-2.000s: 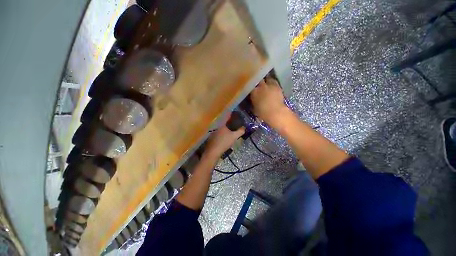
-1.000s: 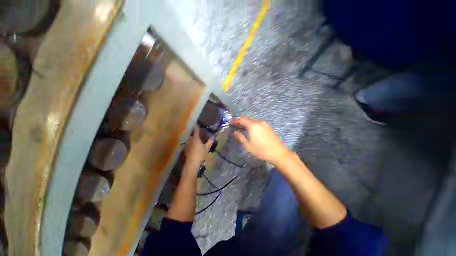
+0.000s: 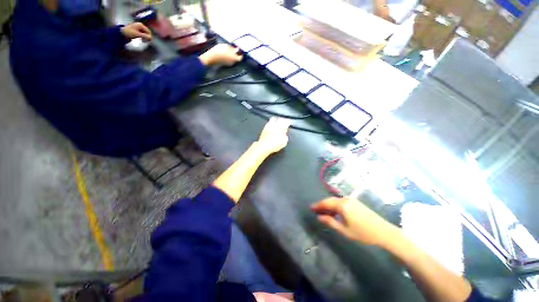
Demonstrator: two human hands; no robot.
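Note:
A row of square work lights [image 3: 304, 81] with black frames and pale faces lies along the bench. Their black cables [image 3: 269, 112] trail toward the near edge, with small pale tags on some. My left hand [image 3: 275, 135] is at the cables, its fingertips beside one; blur hides whether it grips it. My right hand [image 3: 348, 219] is over the bench, fingers slightly apart, with nothing visible in it. A red wire [image 3: 323, 172] loops beside a shiny clear heap [image 3: 369, 177] just beyond my right hand.
Another worker in dark blue [image 3: 100, 88] is at the left, one hand at the far end of the lights. A white glossy stack [image 3: 434, 233] lies at the right. A metal frame [image 3: 473, 227] with a clear panel stands behind. Brown boards [image 3: 340, 47] lie at the back.
The view has swung from the shelf rack with round dark parts to the bench. My hands have left the shelf and are now over the bench, further apart.

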